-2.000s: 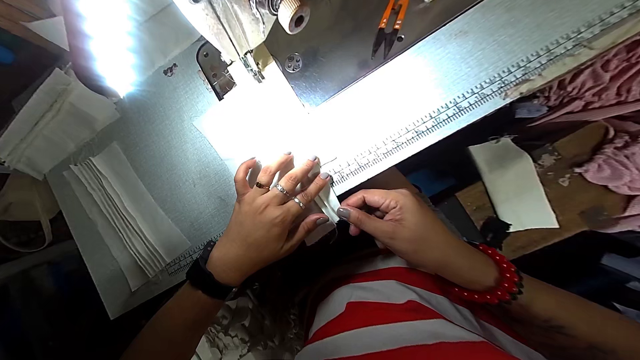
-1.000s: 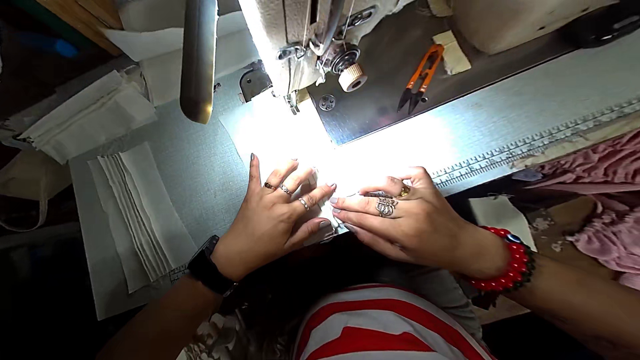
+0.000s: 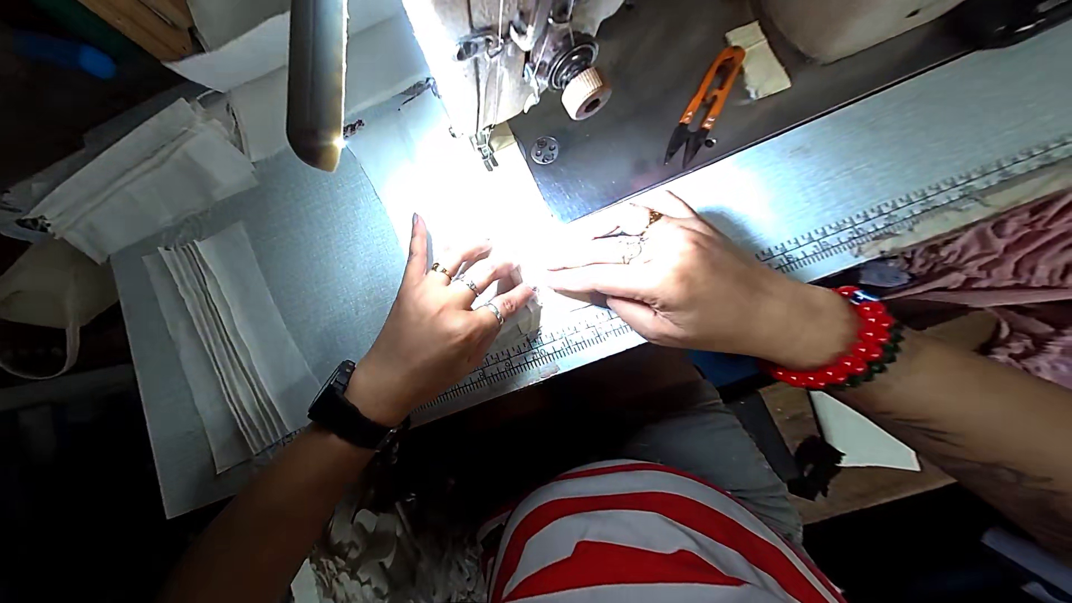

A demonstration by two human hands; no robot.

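A white piece of cloth [image 3: 452, 193] lies in bright glare, its far part by the presser foot [image 3: 486, 151] of a sewing machine [image 3: 511, 59]. My left hand [image 3: 452, 318] rests flat on its near part, fingers spread. From the right, my right hand [image 3: 678, 276] reaches in with its fingers extended and close together, their tips touching the cloth beside the left fingertips. Glare hides whether those fingers pinch any of it. Orange-handled thread snips [image 3: 708, 105] lie on the machine bed, beyond the right hand.
Layered white fabric pieces [image 3: 226, 343] lie at the left of the table, with another white stack [image 3: 142, 176] behind. A lamp [image 3: 316, 84] hangs over the table's far side. Measuring tape [image 3: 921, 201] runs along the near edge. Pink cloth [image 3: 997, 260] is bunched at the right.
My right hand has moved from the cloth's near edge up onto the cloth, its fingers now extended. The left hand stays on the cloth. The view has shifted toward the machine.
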